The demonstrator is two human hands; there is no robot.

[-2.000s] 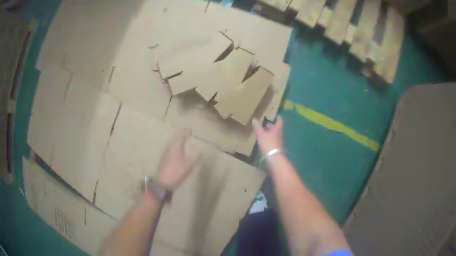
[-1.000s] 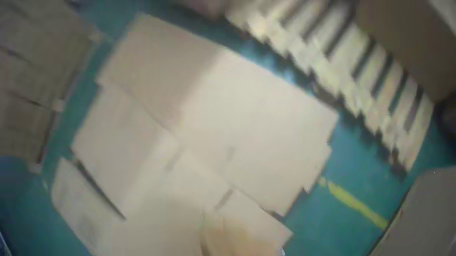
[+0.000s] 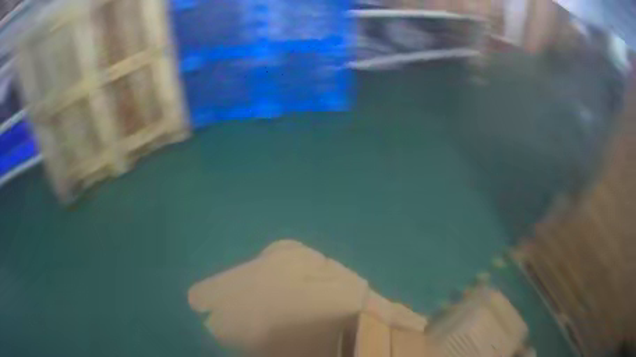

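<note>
Brown cardboard box blanks (image 3: 286, 300) show at the bottom centre, in front of my body and above the green floor. They have rounded flaps on the left and upright folded edges near the bottom. A paler cardboard piece with slits (image 3: 478, 328) shows just to their right, blurred. The lower part of the blanks is cut off by the bottom edge. Neither of my hands can be made out, so any grip is hidden.
A wooden pallet (image 3: 104, 87) stands upright at the upper left. A blue plastic pallet (image 3: 265, 59) stands beside it. A white-edged rack (image 3: 418, 59) is behind. A large dark blurred shape (image 3: 544, 132) and stacked brown cardboard (image 3: 593, 258) are at the right.
The view has swung from the floor pile of cartons to the upright pallets. Blanks now show in front of my body. Both hands, seen two seconds ago, are out of view.
</note>
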